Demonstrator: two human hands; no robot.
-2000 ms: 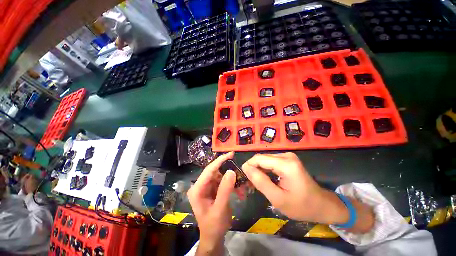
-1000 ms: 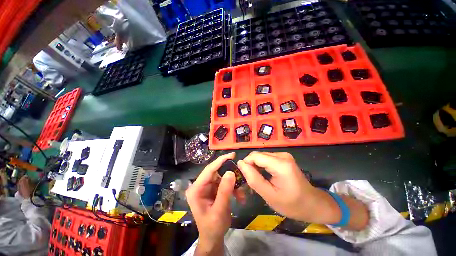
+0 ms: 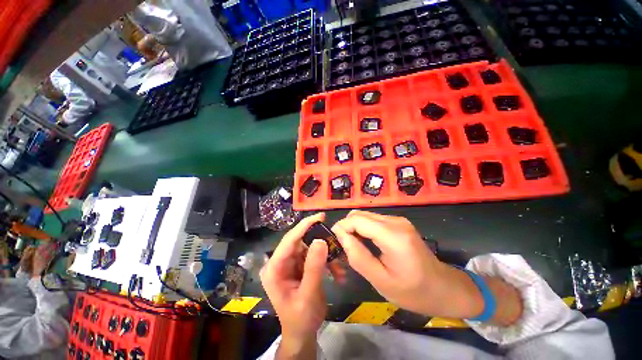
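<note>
My left hand (image 3: 299,281) holds a small black watch housing (image 3: 320,235) between thumb and fingers, at the near edge of the bench. Some gold-coloured bits show inside the housing. My right hand (image 3: 394,260), with a blue band on its wrist, has its fingertips at the housing's right edge; whether they pinch a part is hidden. Just beyond my hands lies a red foam tray (image 3: 352,202) with square pockets. Black cases fill its right side, and several cases with silver rectangles sit at its left and middle.
Black blister trays (image 3: 405,46) stand beyond the foam tray. To the left are a bag of small parts (image 3: 277,208), a black box (image 3: 213,205) and a white bench unit (image 3: 165,242) with cables. A red tray (image 3: 130,327) is at lower left. A clear packet (image 3: 591,278) lies at right. Other workers are at left.
The view has shifted slightly, so the trays sit a little further left. My hands keep nearly the same hold on the housing, with small finger movements.
</note>
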